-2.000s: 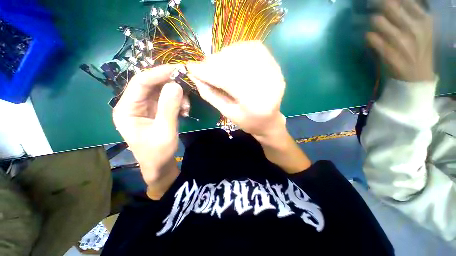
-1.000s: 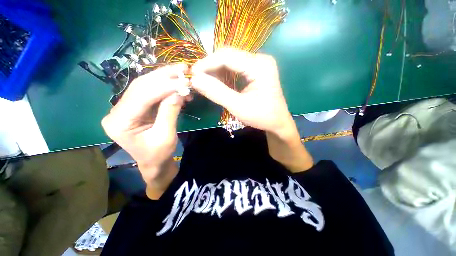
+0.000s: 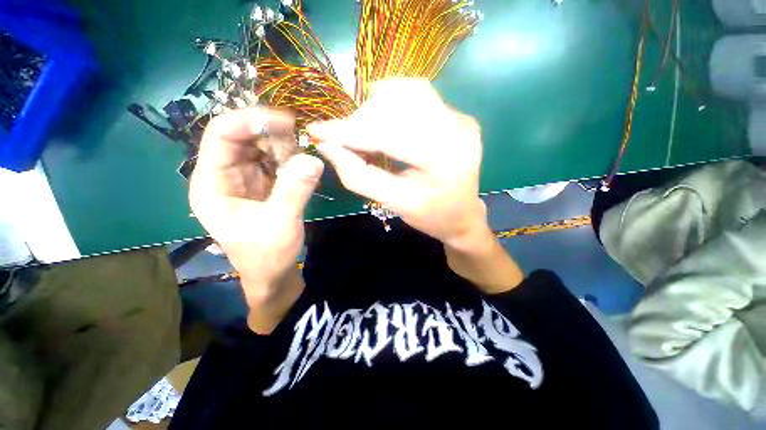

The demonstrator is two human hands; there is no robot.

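Observation:
My right hand [image 3: 411, 155] pinches a small white connector [image 3: 306, 139] on a wire lead between thumb and fingertips. My left hand [image 3: 252, 180] is just left of it, thumb apart from the curled, blurred fingers; whether something small lies inside them cannot be told. The large orange-yellow lead bundle [image 3: 411, 42] fans out beyond my right hand, with white connectors at its near end below that hand. A tangled pile of joined pieces with white connectors and black parts [image 3: 181, 113] lies beyond my left hand, partly hidden by it.
A blue bin [image 3: 63, 71] with black pieces is at far left, a white sheet [image 3: 38, 210] below it. Loose long harnesses [image 3: 632, 101] lie at right. Pale cylinders [image 3: 739, 67] stand at the right edge. Legs of seated people [image 3: 92, 327] show on both sides.
The other person's hand and sleeve at upper right have left the green surface. My left fingers have opened slightly from the connector. The pale cylinders show more fully at the right edge.

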